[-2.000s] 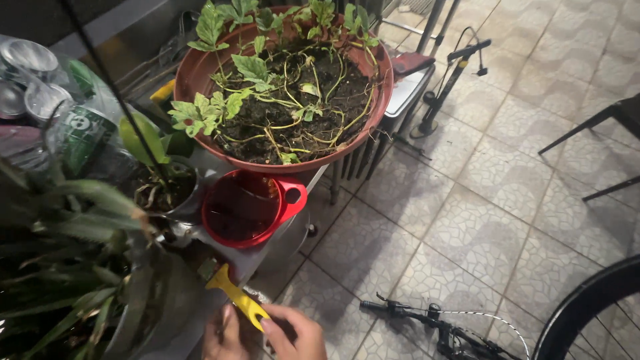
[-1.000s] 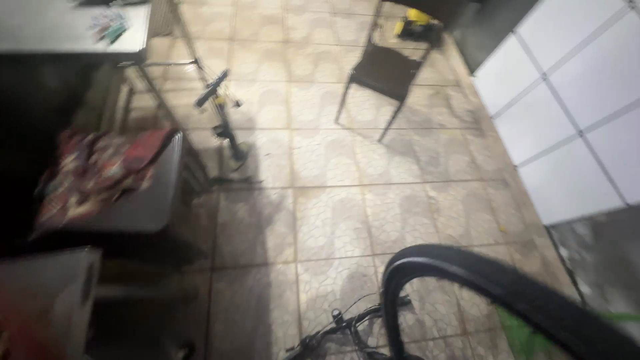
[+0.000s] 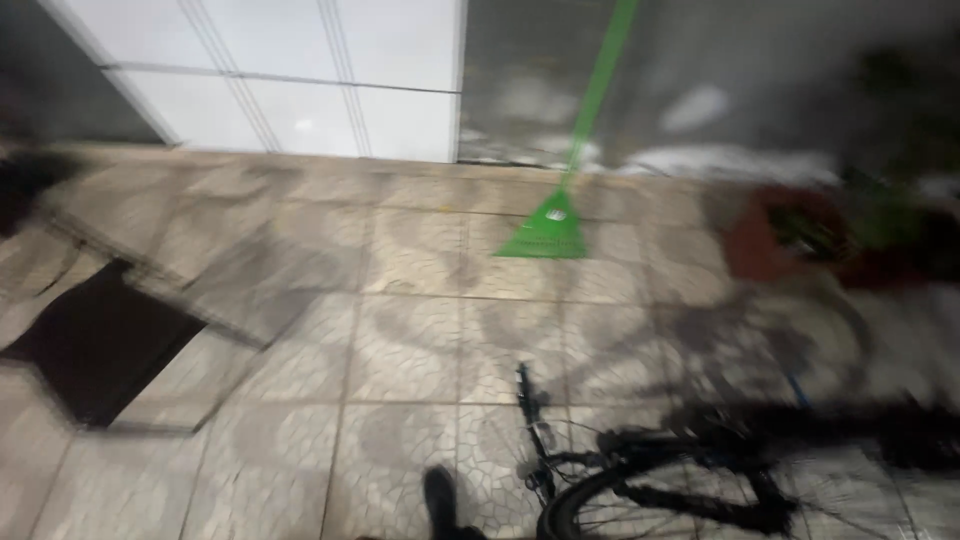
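Observation:
Neither my left hand nor my right hand shows in the head view, so what they hold is hidden. Ahead, a green plastic leaf rake (image 3: 551, 232) leans with its head on the tiled floor and its handle rising to the top edge. A black bicycle (image 3: 637, 457) lies or stands at the lower right, blurred, its handlebar pointing up the view. The dark tip of a shoe (image 3: 440, 495) is at the bottom, left of the front wheel.
A dark-seated chair (image 3: 112, 337) is at the left. White panels (image 3: 300, 90) border the far floor edge. A reddish-brown plant pot (image 3: 780, 232) with leaves stands at the right. Patterned floor tiles (image 3: 405, 337) lie between the chair and bicycle.
The view has swung far to the right, off the potted plant and red container. Two seconds ago fingers held a yellow-handled tool at the bottom; hands and tool are now out of view.

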